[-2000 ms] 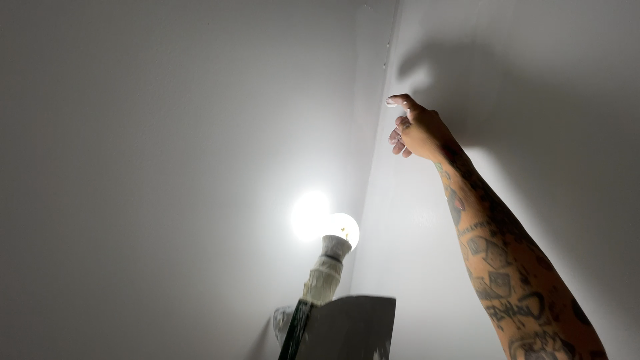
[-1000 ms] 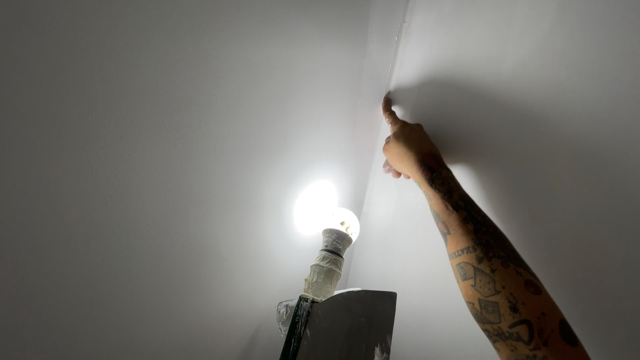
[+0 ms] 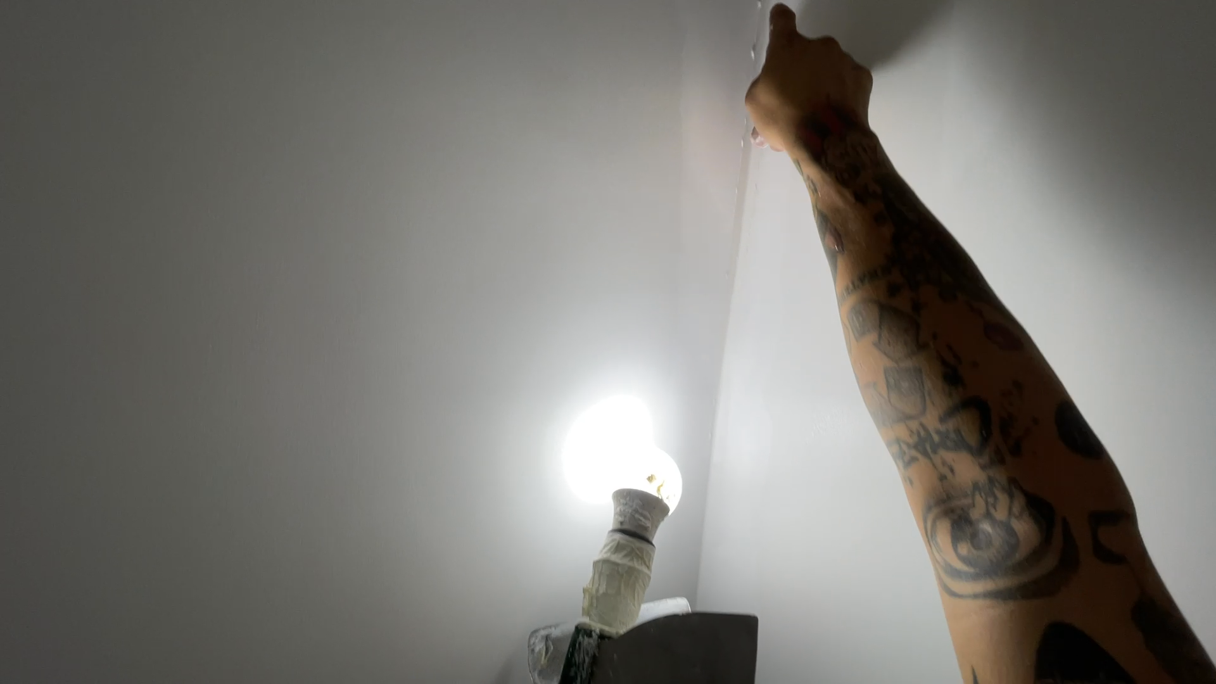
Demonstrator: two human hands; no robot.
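My right hand [image 3: 812, 85] reaches up to the corner seam [image 3: 739, 190] at the top of the view, with one finger extended along it and the others curled; I see nothing held in it. Small whitish specks dot the seam near the hand. Low in the middle, a lit light bulb [image 3: 655, 475] sits in a socket [image 3: 639, 513] wrapped with pale tape [image 3: 616, 584] onto a dark stick [image 3: 579, 655]. My left hand is not in view.
Behind the stick stands a dark flat blade or panel [image 3: 689, 651], with a pale-smeared piece [image 3: 544, 655] at its left. A white surface [image 3: 332, 285] fills the left side, and another [image 3: 1073, 237] lies behind my forearm.
My right hand has moved up along the seam, and its fingers went from loosely spread to one extended finger with the rest curled. The bulb and stick remain low in view.
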